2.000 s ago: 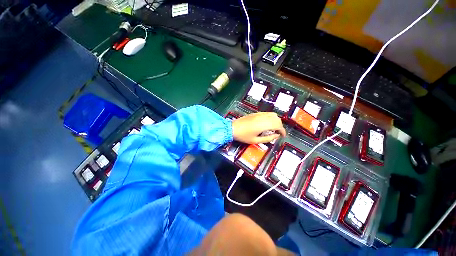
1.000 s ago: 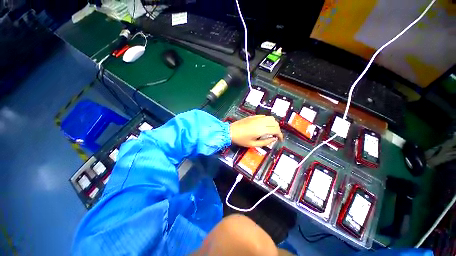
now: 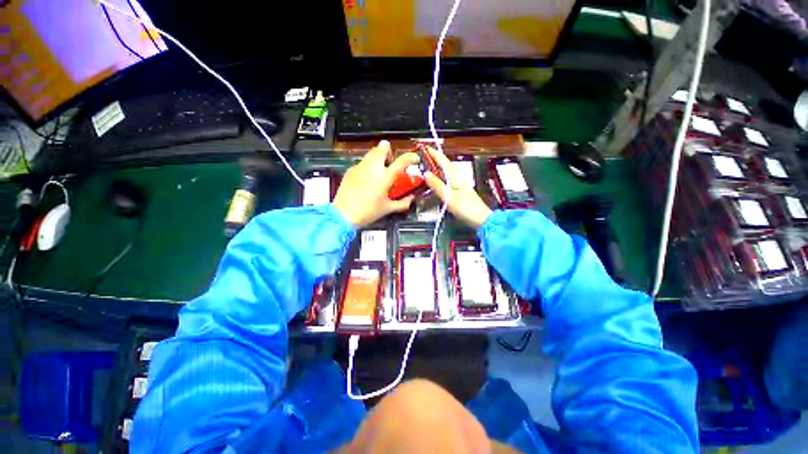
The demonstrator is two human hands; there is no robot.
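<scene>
My left hand point(image 3: 370, 188) and my right hand point(image 3: 456, 191) meet over the back of the clear blister tray point(image 3: 332, 326). They hold a red-edged smartphone point(image 3: 407, 180) between them, tilted; my fingers hide part of it. Other phones lie in the tray pockets. One front phone point(image 3: 361, 296) has an orange screen and a white USB cable point(image 3: 352, 363) plugged into its lower end. The phones beside it point(image 3: 419, 282) show white faces. A white cord hangs from above, passing in front of my right hand.
A black keyboard point(image 3: 443, 108) and monitor point(image 3: 447, 27) stand behind the tray. Stacked trays of phones point(image 3: 740, 208) rise at the right. A black mouse point(image 3: 580, 161) and a dark scanner point(image 3: 602, 232) lie between. A yellowish-bodied tool point(image 3: 239, 208) lies left.
The view has swung to the right. My left hand has moved from the tray's front left to its back, and my right hand has come into view. A phone is now held between both hands.
</scene>
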